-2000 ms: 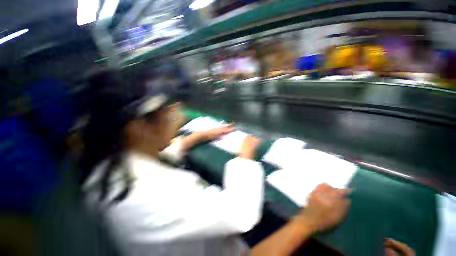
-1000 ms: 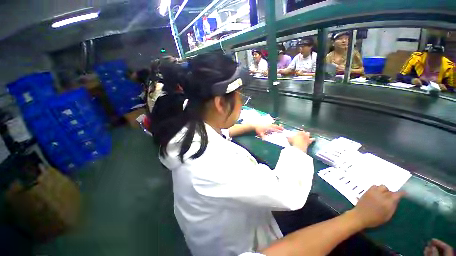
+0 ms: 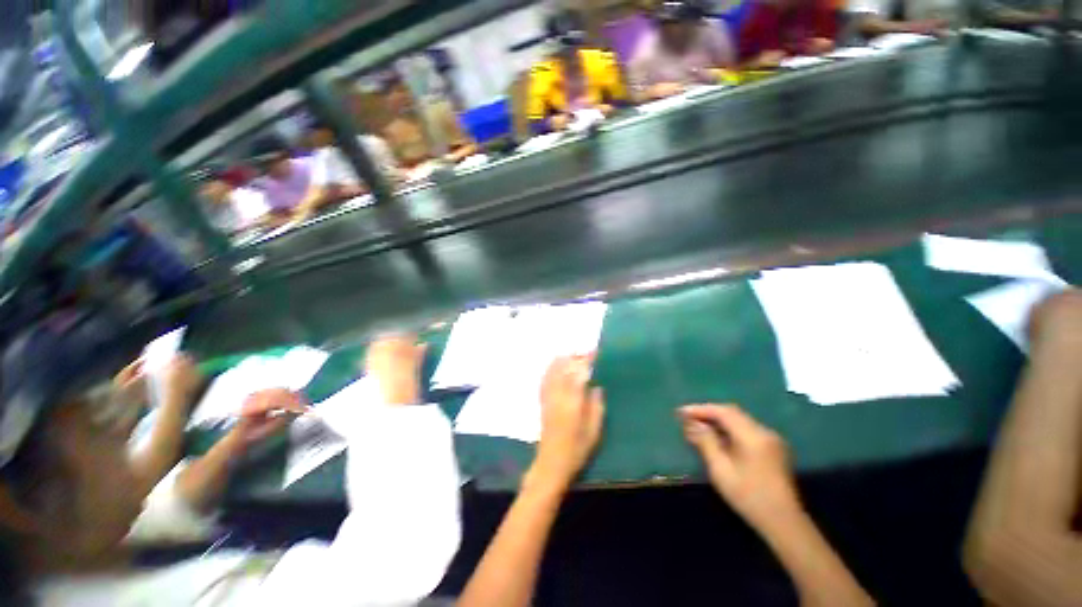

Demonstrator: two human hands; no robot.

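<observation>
A pile of overlapping white sheets [image 3: 504, 356] lies on the green bench, left of centre. My left hand [image 3: 572, 413] is at the pile's right edge, its fingers over the paper; blur hides whether they pinch a sheet. My right hand [image 3: 738, 460] is over the bench's near edge, fingers loosely bent and apart, with nothing visible in it. A second, slightly fanned stack of white sheets [image 3: 848, 332] lies to the right, beyond my right hand and not touched by it.
A neighbour in a white sleeve [image 3: 403, 486] works with paper at left. Another person's arm [image 3: 1032, 451] reaches smaller white papers [image 3: 987, 256] at far right. The dark conveyor [image 3: 664, 202] runs behind the bench [image 3: 676, 344]; people sit beyond it.
The view has swung right, bringing my right hand fully in and showing the right-hand stack and another person's arm. My left hand is still at the left pile.
</observation>
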